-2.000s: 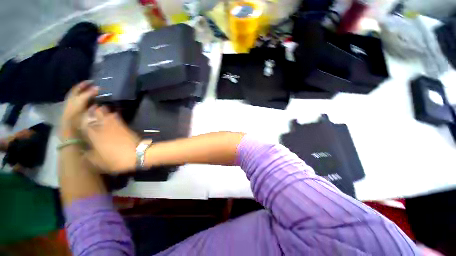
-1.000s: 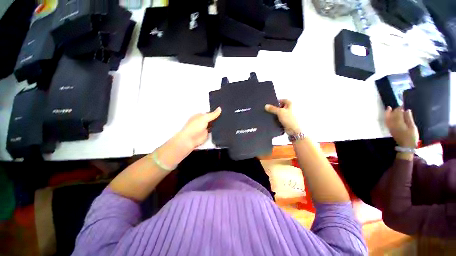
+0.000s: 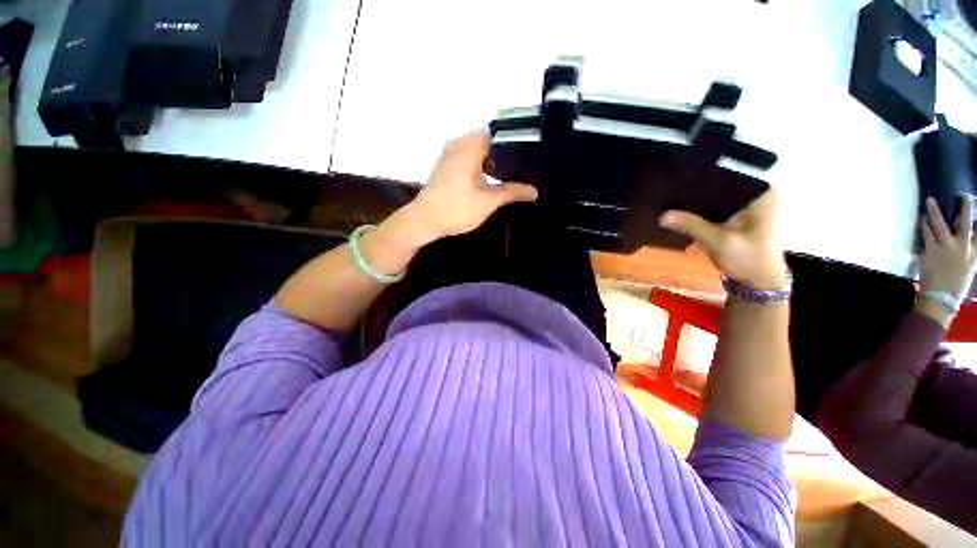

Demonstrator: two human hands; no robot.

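Observation:
A black card blank (image 3: 611, 177) is held at the table's front edge, tilted, with its far edge raised. Tabs stand up along that far edge, and pale edges show beside them. Two faint printed lines show on its face. My left hand (image 3: 466, 193) grips its left side with the thumb on top. My right hand (image 3: 739, 238) grips its right side, thumb on the face. The fingers under the card are hidden. Whether it is one blank or several together cannot be told.
Black printed boxes (image 3: 177, 54) are stacked on the white table (image 3: 429, 64) at the left. A black box with a pale centre (image 3: 895, 64) stands at the right, near a coworker's hand (image 3: 946, 257). A brown carton (image 3: 107, 268) with black pieces is below left, and a red stool (image 3: 686, 348) below right.
Since one second ago, the blank has tilted up and its tabbed edge now shows side-on. Both hands still hold its sides. The view has tipped down towards my body.

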